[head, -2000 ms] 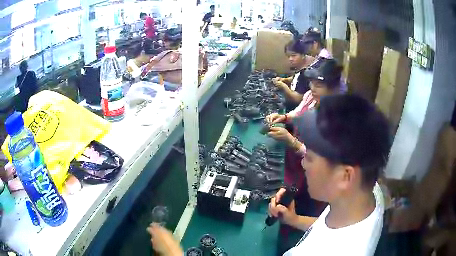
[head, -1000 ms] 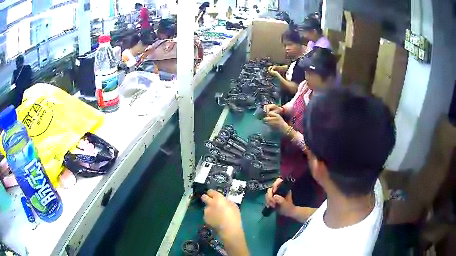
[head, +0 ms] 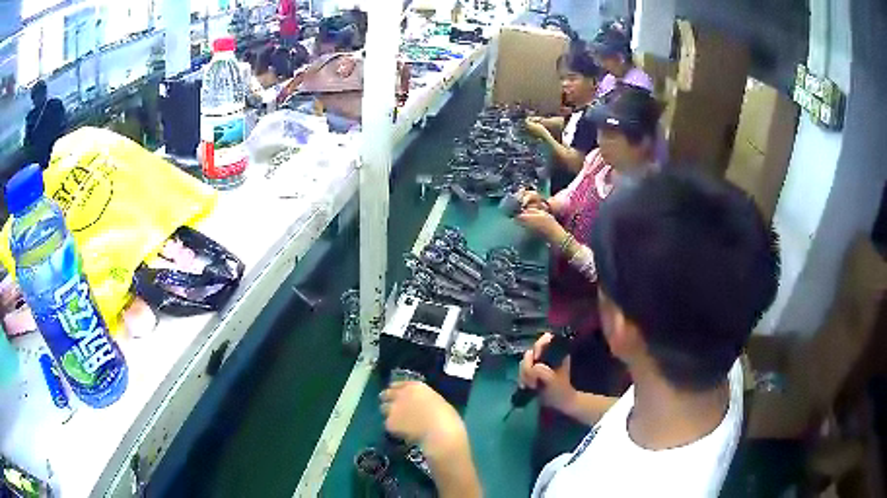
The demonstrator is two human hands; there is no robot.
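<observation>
Neither of my hands is in view. Nearest in front, a person in a white shirt (head: 652, 443) holds a black screwdriver (head: 537, 374), tip down, in one hand. A bare hand (head: 420, 413), seemingly the same person's, is at a grey fan head, partly hidden by the fingers. A black-and-silver box (head: 421, 336) stands just beyond it on the green bench (head: 506, 438). Part-assembled grey fans (head: 457, 263) lie in rows behind the box. Another fan head (head: 372, 463) lies near the bottom edge.
A white post (head: 374, 195) rises beside the dark green conveyor (head: 263, 409). The shelf (head: 233, 263) at left holds bottles (head: 73, 302), a yellow bag (head: 126, 209) and a black bag (head: 190, 277). More workers (head: 622, 156) sit along the line. Cartons (head: 530, 73) stand farther back.
The person's free hand has moved from over the conveyor to the box, then slightly down and toward me. Fans have shifted along the belt. The view has shifted slightly.
</observation>
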